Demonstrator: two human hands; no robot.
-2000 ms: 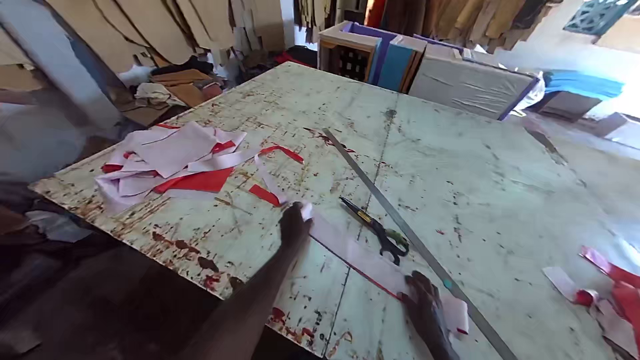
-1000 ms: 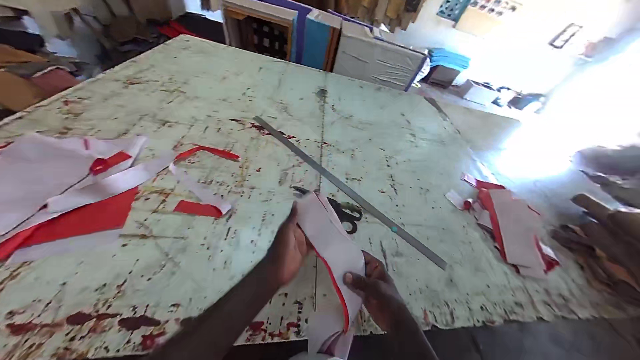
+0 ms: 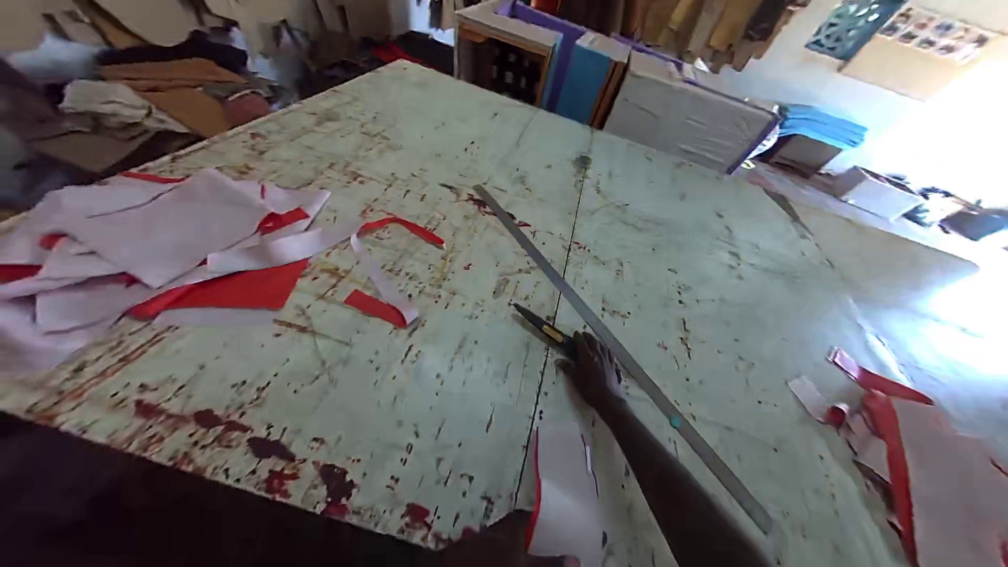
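Black-handled scissors [image 3: 543,324] lie on the pale, stained table [image 3: 441,370], their blades pointing up and left. My right hand [image 3: 594,370] is over their handles, fingers closed around them. At the bottom edge my left hand [image 3: 504,543], partly cut off by the frame, grips the lower end of a folded white strip with red edging [image 3: 568,492]. A long metal ruler [image 3: 622,354] lies diagonally just right of my right hand.
White and red fabric pieces [image 3: 157,244] are heaped at the left, with a narrow loose strip [image 3: 382,276] beside them. More red and white pieces [image 3: 937,465] lie at the right. Framed boxes [image 3: 591,71] stand beyond the table's far edge.
My right hand has left the strip and moved onto the scissors. The strip, held up by both hands a second ago, is now low in view at my left hand.
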